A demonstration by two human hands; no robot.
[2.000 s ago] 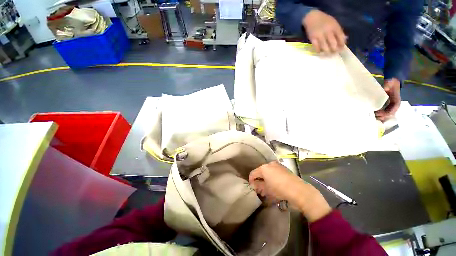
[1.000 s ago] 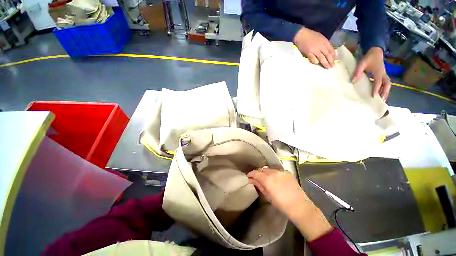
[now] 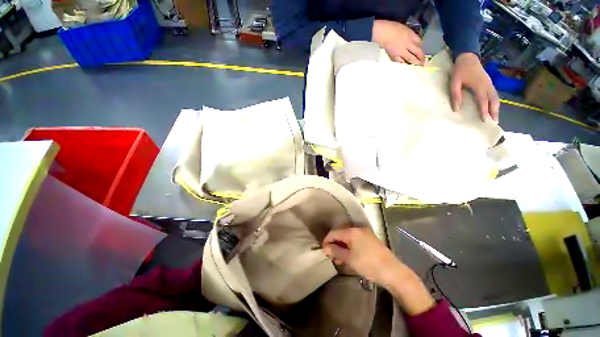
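Observation:
A light beige bag stands open in front of me, its rim up and its taupe lining showing. My right hand is inside the opening, its fingertips pinching the lining at the bag's right side. A small shiny metal piece shows on the inner wall below my right hand. My left hand is hidden behind or under the bag; only the maroon left sleeve shows, running to the bag's left side.
Folded beige pieces with yellow edges lie beyond the bag. Another person's hands rest on a large beige stack. A white pen-like tool with a cable lies on the dark plate. A red crate stands left, a blue crate behind.
The bag has shifted slightly left and its opening shows more lining. My right hand still pinches the lining. The other person's hands have moved from their earlier places on the stack.

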